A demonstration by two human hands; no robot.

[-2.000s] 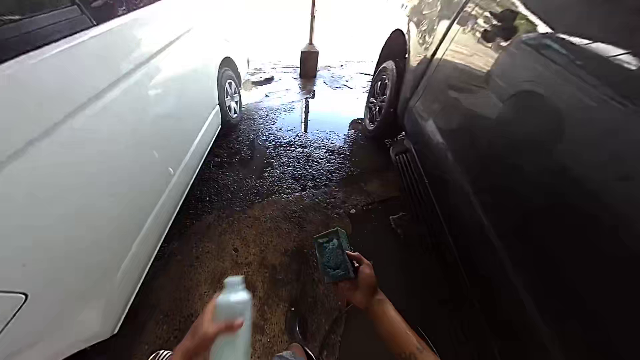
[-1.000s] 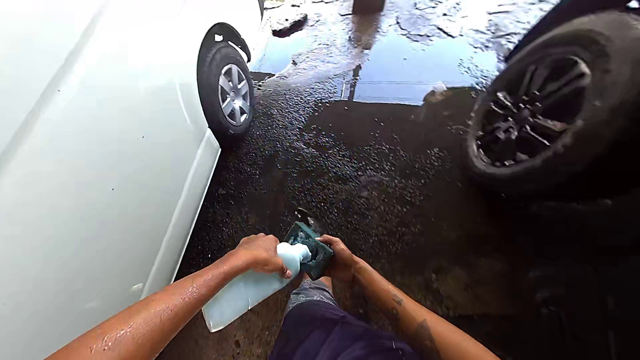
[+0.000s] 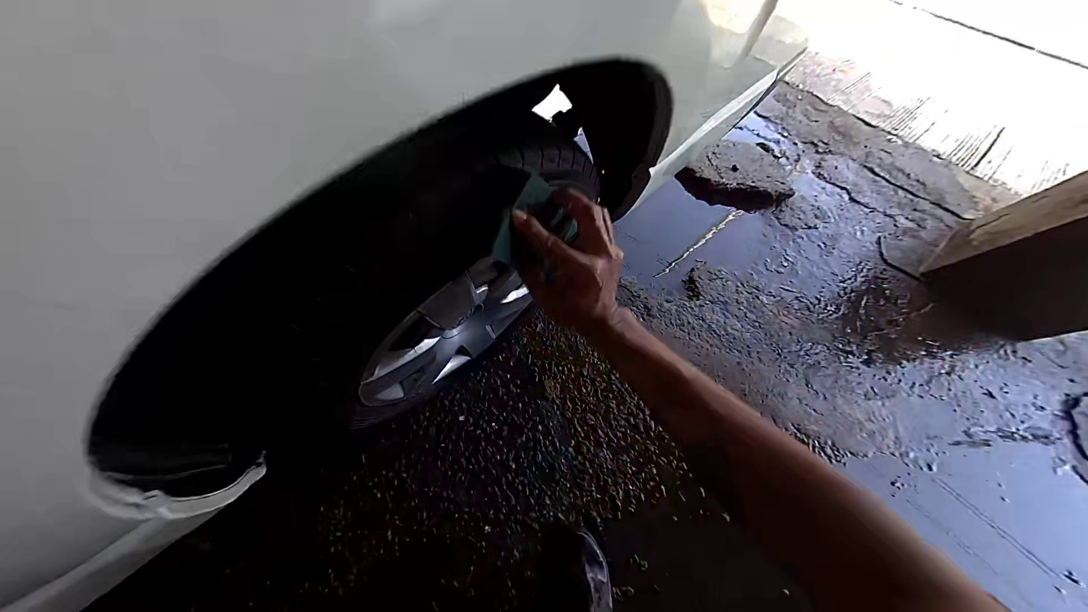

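Observation:
My right hand is closed around a green sponge-like block, which it holds against the upper side of the black tire. Below the hand shows the silver spoked wheel rim. Around the tire is the dark wheel arch of a white vehicle. The block's far side is partly covered by my fingers. My left hand is out of view, and the pale bottle cannot be seen.
Wet gravelly ground lies below the wheel. A broken concrete chunk sits beside a puddle. The base of a post stands at the right. A shoe shows at the bottom.
My right hand has moved to the white vehicle's wheel with the green block. A second ago my left hand held the pale bottle at the block; both are now out of view. The view has come closer.

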